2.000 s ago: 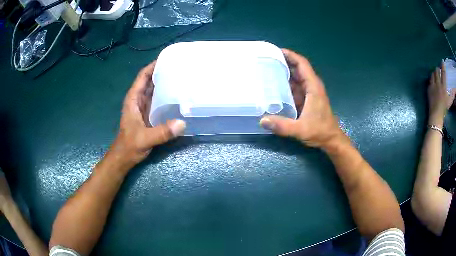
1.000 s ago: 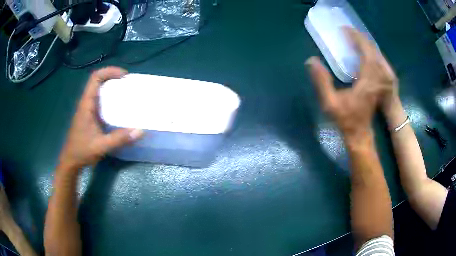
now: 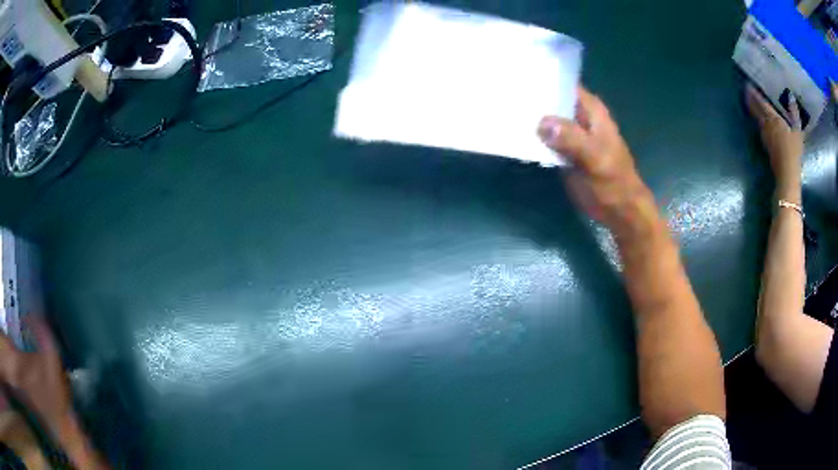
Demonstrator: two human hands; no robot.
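My right hand [image 3: 602,151] grips the right end of a blurred white unit [image 3: 450,87] at the upper middle, thumb on its near face. The unit looks bright white with a paler, frosted edge; whether its lid is closed cannot be told. At the left edge, part of another white and grey unit [image 3: 11,285] shows, cut off by the picture. Blurred hands [image 3: 37,367] overlap just below it; I cannot tell which, if any, is my left hand or whether it touches that unit.
A power strip [image 3: 165,50] and cables lie at upper left beside a clear plastic bag [image 3: 271,46]. At right, another person's hand [image 3: 781,133] touches a blue and white box [image 3: 781,69]. The dark green mat [image 3: 368,367] has glare.
The unit my left hand held has left the middle; one now shows at the left edge. My right hand has moved left, now holding a white unit. The other person's hand moved to the box.
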